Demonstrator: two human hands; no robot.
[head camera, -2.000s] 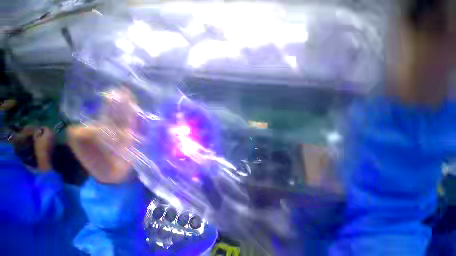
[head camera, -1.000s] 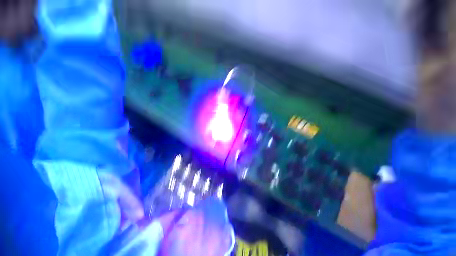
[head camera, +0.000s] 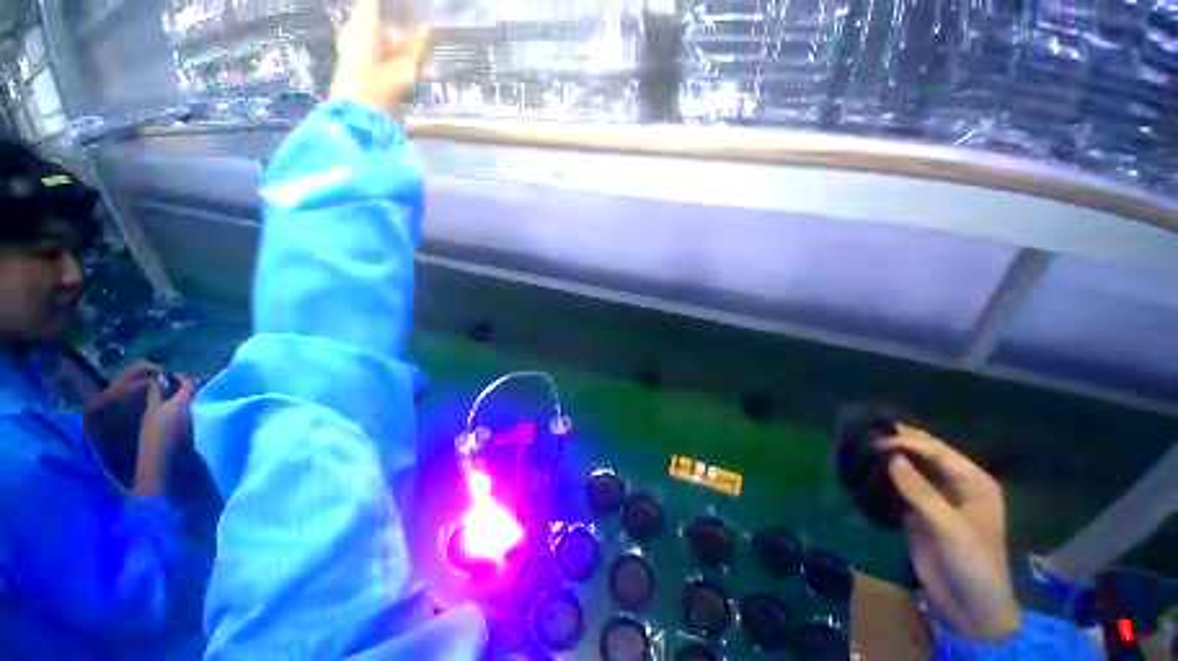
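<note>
My left hand (head camera: 381, 58) is raised at the top, at the shelf edge in front of the glittering clear trays (head camera: 556, 65); its fingers are blurred and partly cut off, and its grip is unclear. My right hand (head camera: 956, 529) is at the right above the bench, its fingers on a round black part (head camera: 868, 465) held upright. Several round black parts (head camera: 630, 579) lie in rows on clear film in the lower middle. A lamp (head camera: 488, 527) glows pink-purple left of them, beside my left sleeve.
A yellow holder (head camera: 705, 474) lies behind the parts on the green bench (head camera: 607, 400). Tan cardboard (head camera: 886, 620) is by my right wrist. A dark box with red digits (head camera: 1124, 629) is at the lower right. Another person (head camera: 78, 517) in blue works at the left.
The view has steadied and now shows more of the shelf. My left arm now reaches up to the shelf. My right hand is now in view with a black part. The tray seen low in front is out of view.
</note>
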